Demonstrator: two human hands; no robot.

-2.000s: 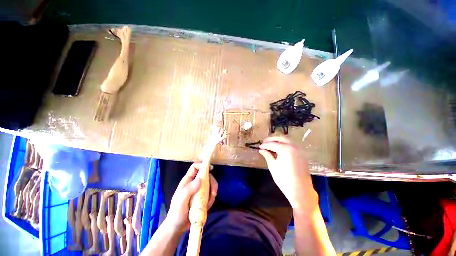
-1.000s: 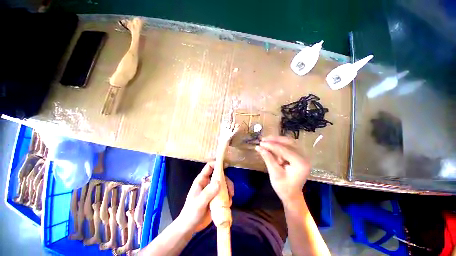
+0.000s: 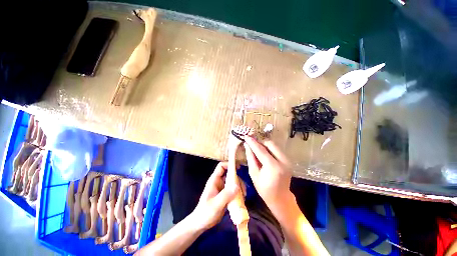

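My left hand [image 3: 215,195] grips a tan leg-shaped piece [image 3: 236,207] around its upper shaft, its splayed end pointing away from me over the bench edge. My right hand [image 3: 268,172] pinches a thin black fitting [image 3: 237,135] and holds it against the splayed end. The fingertips partly hide the contact. A small tan pad [image 3: 258,119] with a whitish dab [image 3: 268,127] lies just beyond my right fingers. A tangled black pile of fittings [image 3: 314,118] lies to the right.
Two white bottles [image 3: 320,62] lie at the back right beside a clear panel's edge [image 3: 360,115]. Another leg piece [image 3: 138,60] and a phone [image 3: 93,46] lie at left. Blue crates [image 3: 42,200] with leg pieces and a plastic bag [image 3: 72,152] stand lower left. Part of a red garment [image 3: 446,235] shows lower right.
My right hand has brought the black fitting from beside the pad to the splayed end of the leg piece. The bench items sit further right in the picture as the view shifts.
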